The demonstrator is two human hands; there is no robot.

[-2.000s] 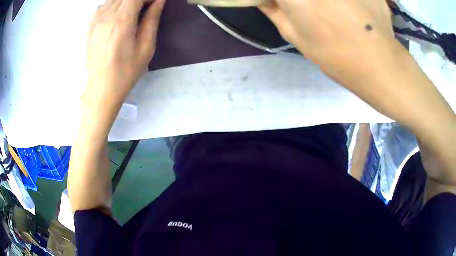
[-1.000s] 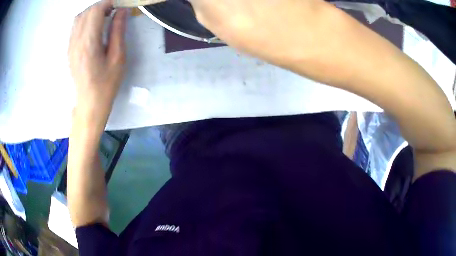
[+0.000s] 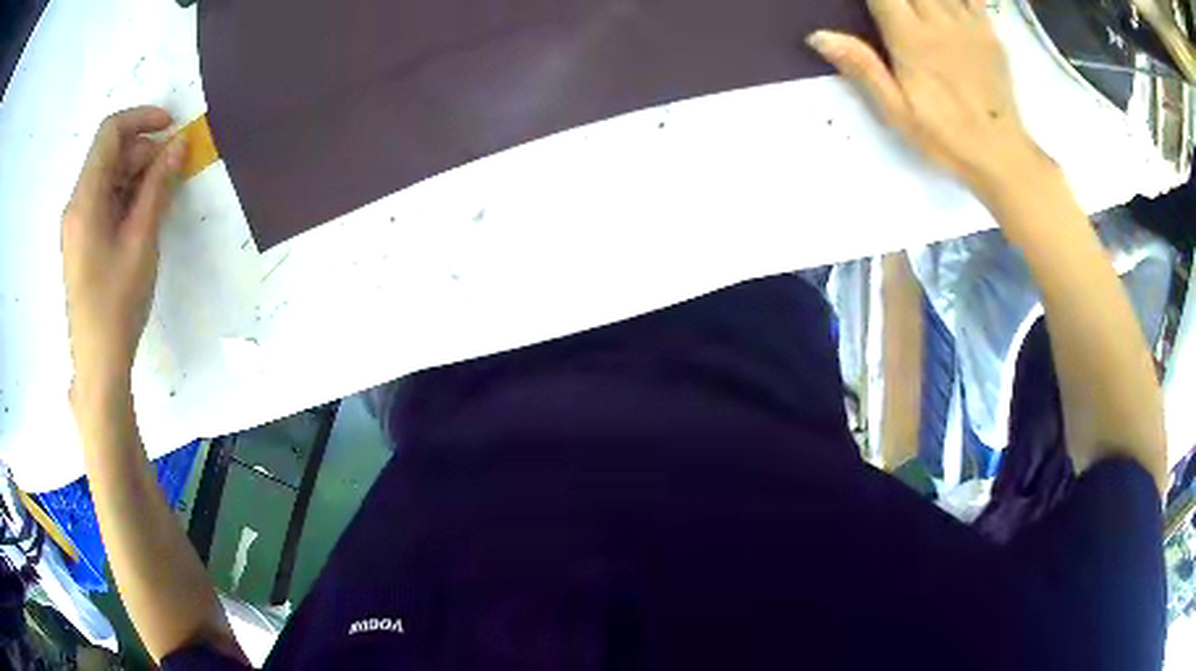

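A dark brown-plum fabric panel [image 3: 525, 79] lies flat on the white table cover [image 3: 551, 223], cut off by the top edge of the picture. The yellow-orange end of the pressing template [image 3: 199, 146] sticks out at the panel's left edge; the rest is hidden under the cloth. My left hand [image 3: 127, 184] pinches that end between thumb and fingers. My right hand [image 3: 947, 85] rests spread on the panel's right part, with its thumb near the front edge, holding nothing that I can see.
The iron [image 3: 1115, 59] seems to stand at the far upper right, partly cut off. Blue crates [image 3: 92, 518] are below left. White, blue and brown materials [image 3: 971, 328] hang below right. A small pale scrap [image 3: 241, 350] lies near the table's front edge.
My right hand has let go of the iron and lies on the panel. The panel now spreads flat and wide. My left hand has moved left and down, onto the template's end.
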